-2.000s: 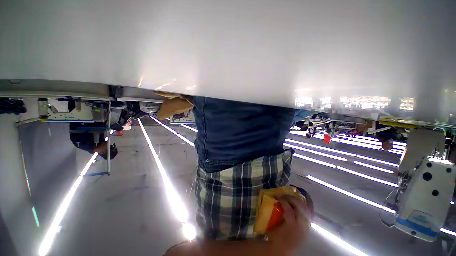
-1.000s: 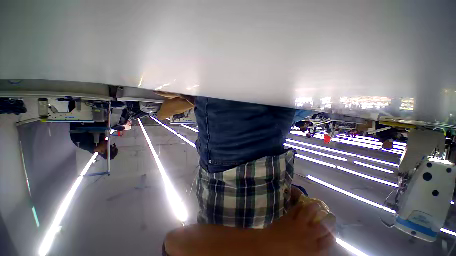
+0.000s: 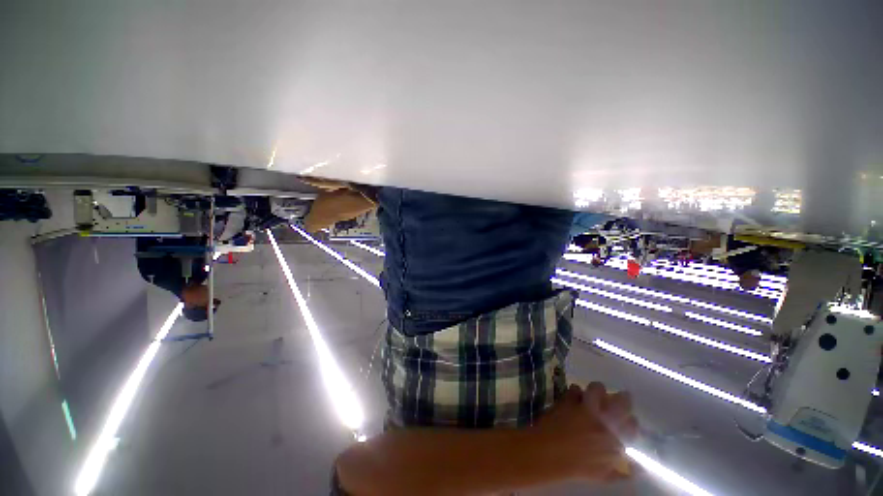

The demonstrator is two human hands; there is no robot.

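The view is upside down. One bare forearm and hand (image 3: 595, 431) cross the bottom, in front of a plaid shirt (image 3: 474, 368) in cream, green and dark checks. The fingers look curled and blurred, and I cannot tell if they hold anything. I cannot tell whether this is my left hand, my right hand or another person's. No second hand shows near it. Dark blue jeans (image 3: 474, 257) show above the shirt in the picture. No garment being sewn is in view.
A large grey-white surface (image 3: 436, 97) fills the top. A white sewing machine (image 3: 823, 387) with a blue stripe hangs inverted at right, and another machine (image 3: 131, 213) is at left. A person (image 3: 184, 276) is beyond it. Bright ceiling lights (image 3: 324, 358) run across the lower part.
The hand held a yellow-orange packet against the shirt two seconds ago. The packet no longer shows. The forearm now lies across the bottom, and its fingers have shifted slightly in the last second.
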